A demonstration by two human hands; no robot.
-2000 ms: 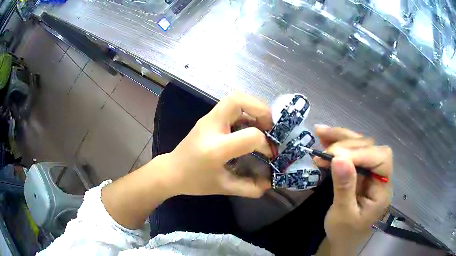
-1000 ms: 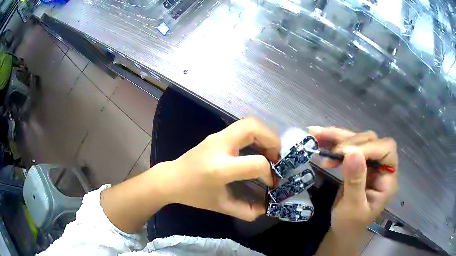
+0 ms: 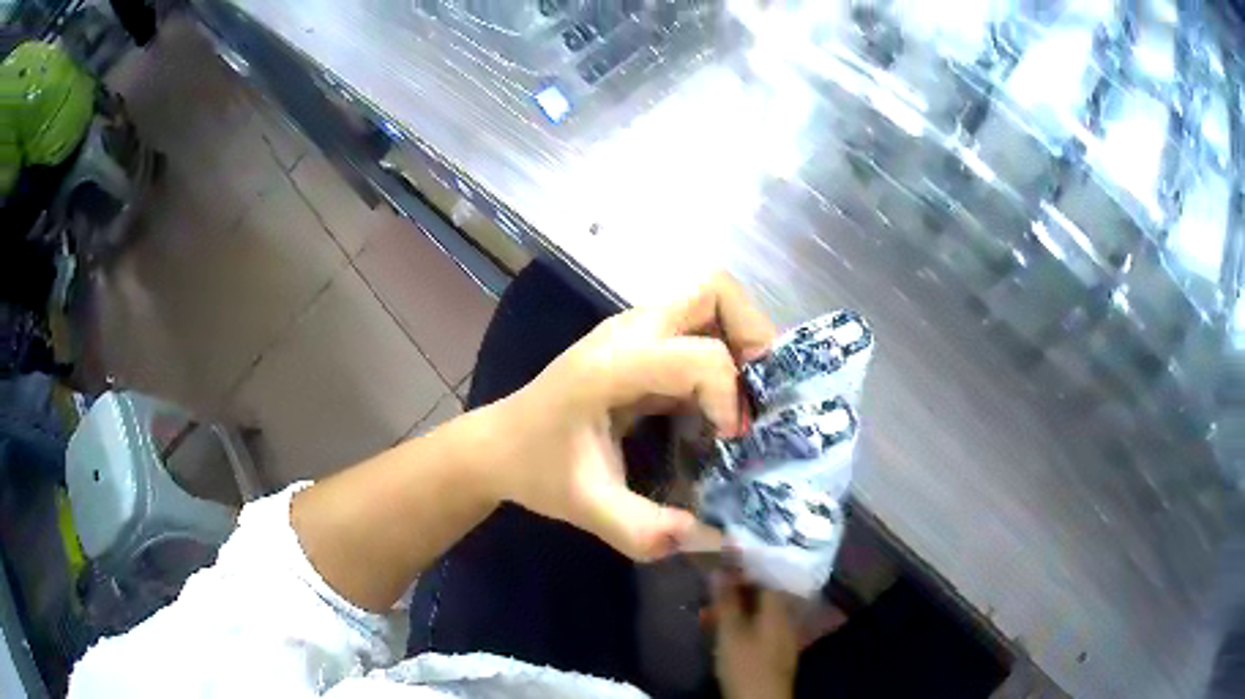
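Three white electronic units (image 3: 840, 505) with black and silver circuit boards (image 3: 785, 440) facing up are fanned out above my lap. My left hand (image 3: 601, 423) holds them from the left, its fingers at the board ends and its thumb lower down. My right hand (image 3: 759, 635) is blurred below the units, partly hidden under them and at the lowest unit; whether it holds anything cannot be told. The pen-like tool cannot be made out.
The grey wood-grain bench (image 3: 683, 219) has a dark edge beside my lap. Shiny clear blister trays (image 3: 1010, 164) lie at the upper right, and another tray (image 3: 601, 41) at the top. A pale stool (image 3: 130, 471) stands lower left. A person in green (image 3: 48, 103) is at the upper left.
My right hand has moved from the right of the boards to below the units, and the tool no longer shows. The units are tilted, showing more white side. The whole view has shifted.
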